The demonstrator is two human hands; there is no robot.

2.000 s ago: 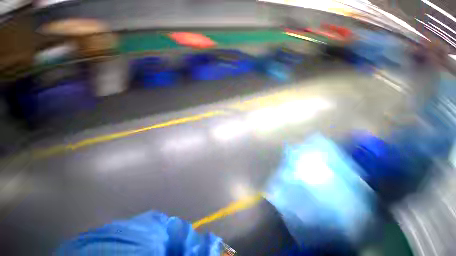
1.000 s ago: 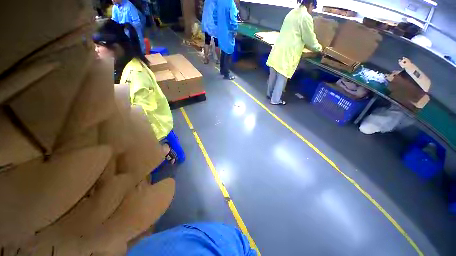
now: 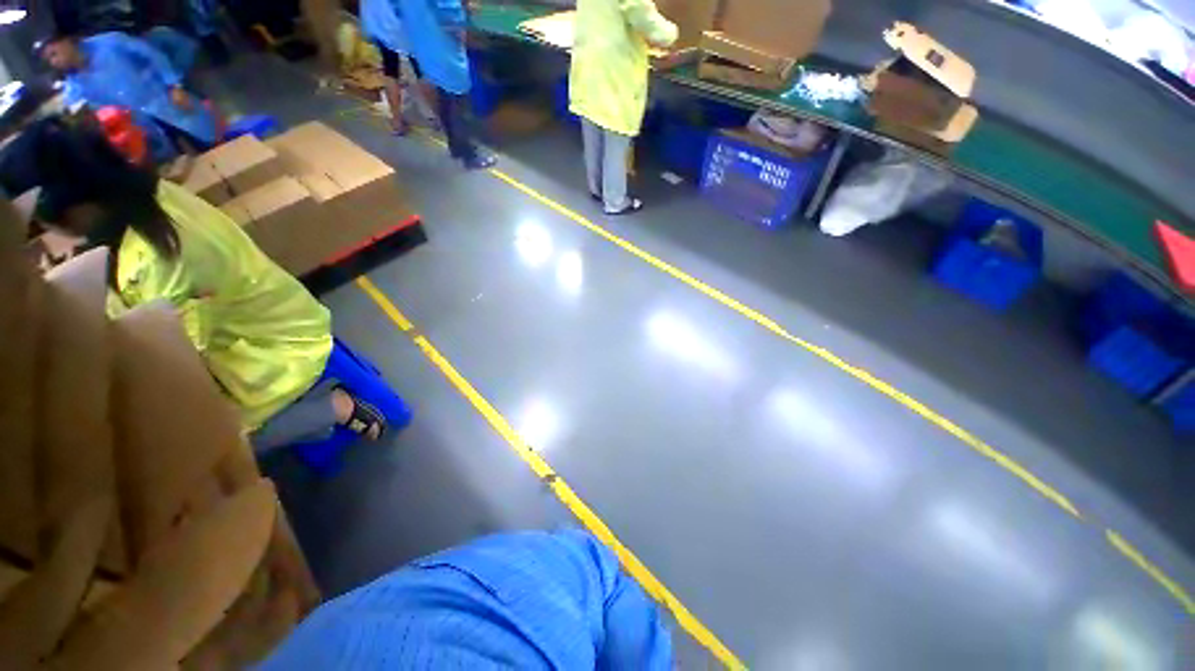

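A stack of brown cardboard boxes [image 3: 144,446] with rounded flaps fills the left edge of the head view, close to me. My blue-sleeved arm or shoulder shows at the bottom centre, to the right of the stack. Neither of my hands is in the picture. Whether a hand touches the stack cannot be seen.
A person in a yellow smock [image 3: 236,288] sits on a blue stool beside the stack. Brown cartons [image 3: 315,184] lie on a pallet behind. Yellow lines cross the grey floor [image 3: 734,459]. A green bench [image 3: 1035,171] holds an open carton [image 3: 920,95], with blue crates [image 3: 989,256] below.
The view has swung right and down from a second ago. The box stack takes up less of the left side, and the seated person now leans further forward.
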